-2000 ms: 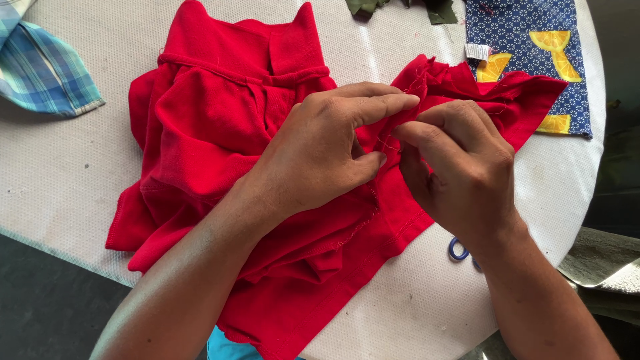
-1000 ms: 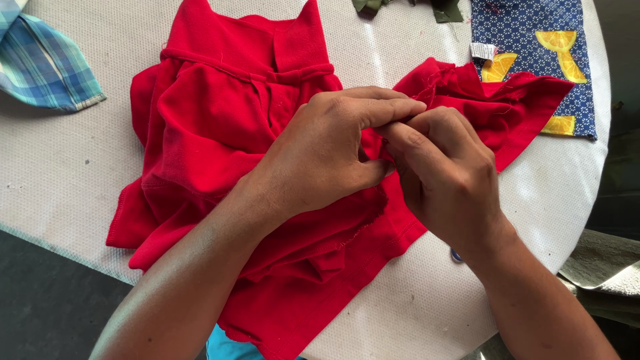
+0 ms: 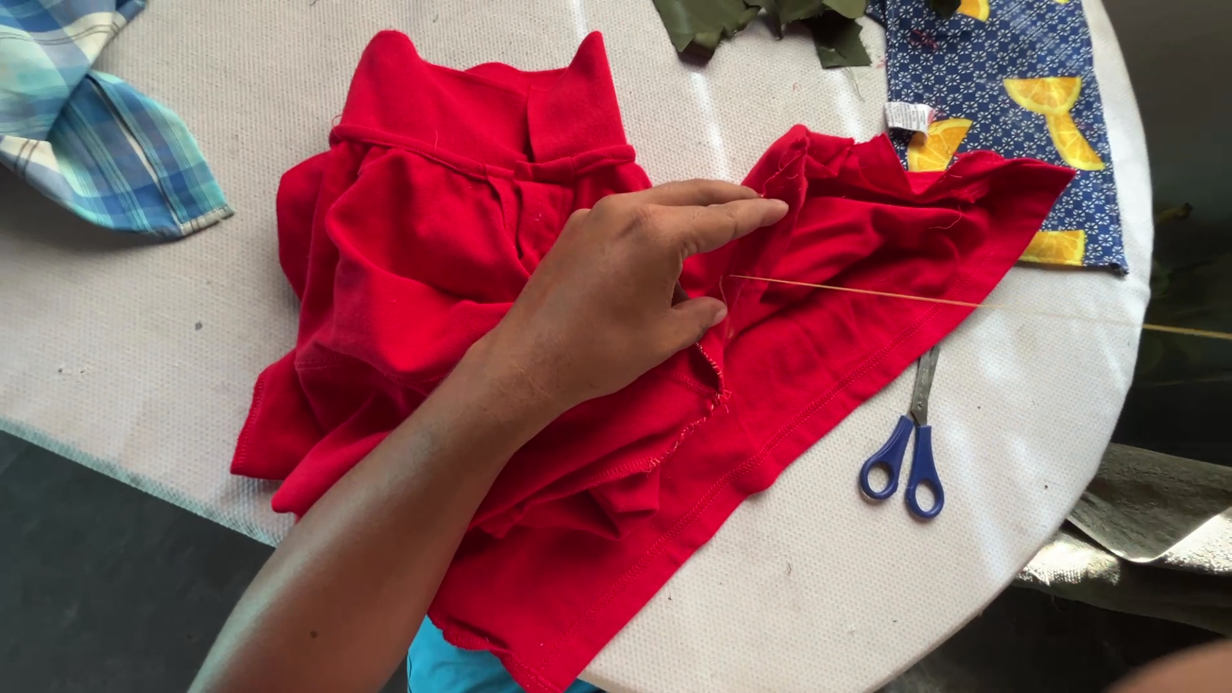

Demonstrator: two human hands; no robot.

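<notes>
A red garment (image 3: 423,279) lies bunched over the table, its collar or band at the top and a long hemmed panel running down to the near edge. My left hand (image 3: 645,279) rests on the middle of it, pinching the red fabric between fingers and thumb beside a seam with loose thread ends. From the cloth next to those fingers a pale thread (image 3: 866,291) runs taut past the right edge of the view. My right hand is out of view; only a blurred bit of skin shows in the bottom right corner. Blue-handled scissors (image 3: 910,443) lie partly under the red panel.
A blue patterned cloth with orange slices (image 3: 1001,125) lies at the upper right, partly under the garment. Dark green scraps (image 3: 707,19) are at the top, a blue plaid cloth (image 3: 144,154) at the upper left. The white-covered table (image 3: 1039,404) has a curved right edge.
My right hand has moved away from beside my left and out of view to the right. The thread now stretches rightward from the cloth, and the scissors are uncovered. My left hand has stayed in place.
</notes>
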